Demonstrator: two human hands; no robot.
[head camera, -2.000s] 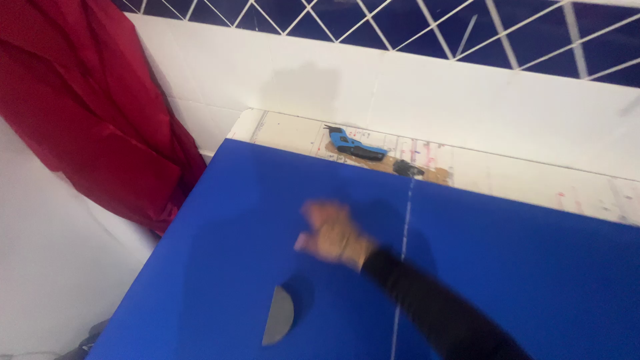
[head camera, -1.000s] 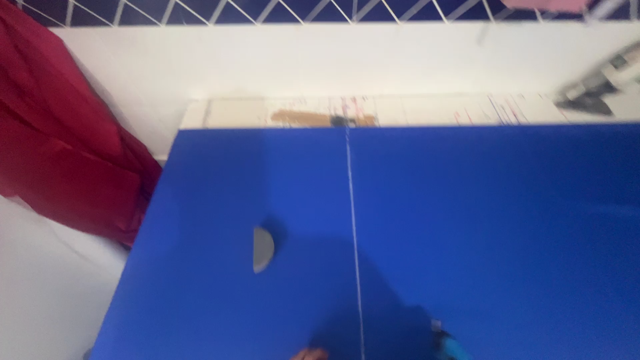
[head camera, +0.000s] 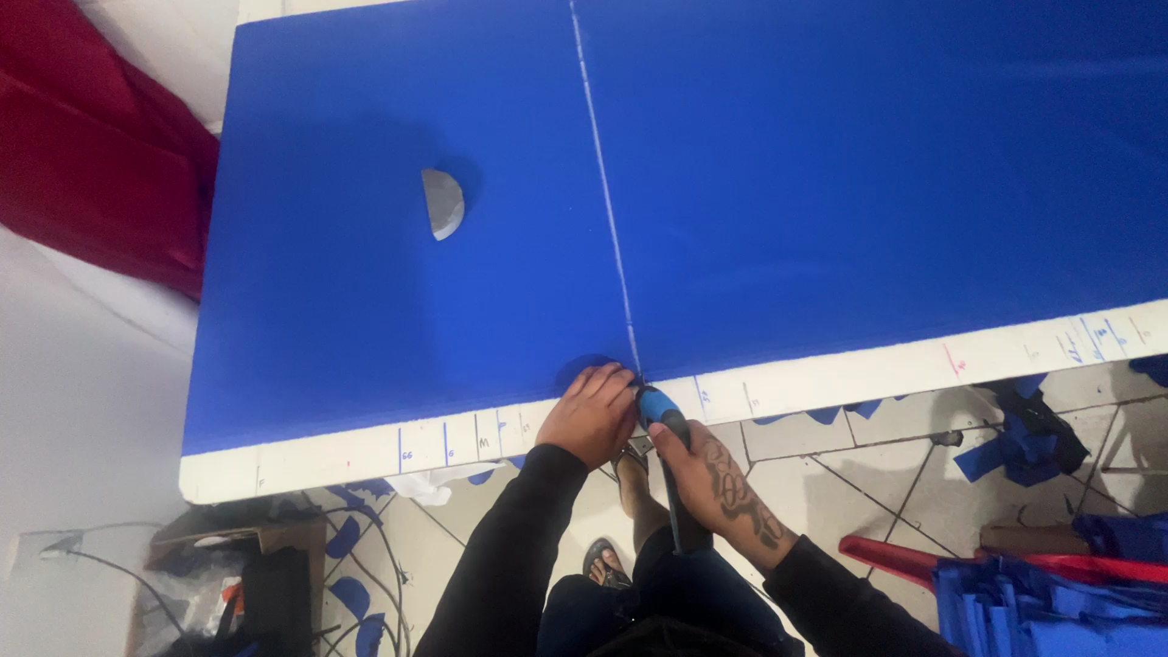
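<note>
Blue fabric (head camera: 785, 192) lies spread over the white table (head camera: 839, 370), with a white chalk line (head camera: 604, 187) running across it to the near edge. My right hand (head camera: 721, 484) grips a blue and black handheld tool (head camera: 664, 412), perhaps a cutter, whose head meets the fabric edge at the end of the line. Just left of the tool head, my left hand (head camera: 593, 412) rests palm down on the fabric edge, fingers bent. A grey half-round piece (head camera: 443, 204) sits on the fabric left of the line.
Dark red cloth (head camera: 100, 146) hangs at the left. Below the table are a cardboard box (head camera: 164, 557) and cables at left, blue scraps (head camera: 1027, 447) on the tiled floor, and a red frame (head camera: 885, 557) with folded blue fabric (head camera: 1013, 607) at right.
The view has moved to the table's near edge. Both hands are now at the chalk line's near end, the right one on the blue and black tool. The grey piece still lies left of the line.
</note>
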